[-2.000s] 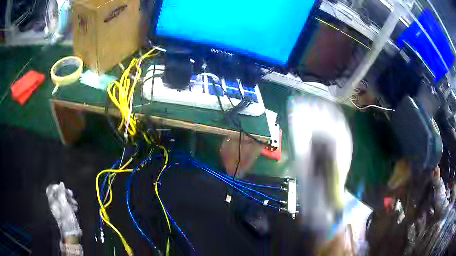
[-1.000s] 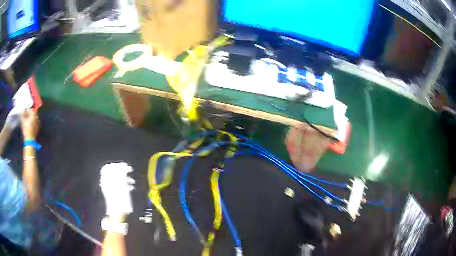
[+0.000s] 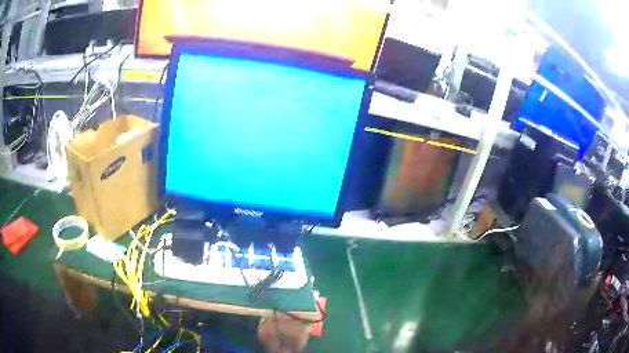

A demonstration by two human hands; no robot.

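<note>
Neither of my hands is in the picture. The monitor (image 3: 261,134) stands upright behind the low wooden stand (image 3: 207,296) and shows a plain cyan-blue screen. The power strip (image 3: 231,260) lies on the stand with black adapters and blue socket areas. The yellow network cable (image 3: 131,265) is bundled over the stand's left part and hangs down its front. Parts of blue cables (image 3: 181,343) show at the bottom edge. The lower bench area is cut off by the picture's edge.
A brown carton (image 3: 117,176) and a tape roll (image 3: 70,234) are at the left, with a red pad (image 3: 19,234) further left. A red pad also shows by the stand's right end. An orange screen (image 3: 269,27) is behind the monitor. A white post (image 3: 483,148) and dark equipment (image 3: 552,238) are at the right.
The view has tilted up, so more of the monitor and background shows. My left hand, the splitter and the neighbouring person's arm at the left have left the picture.
</note>
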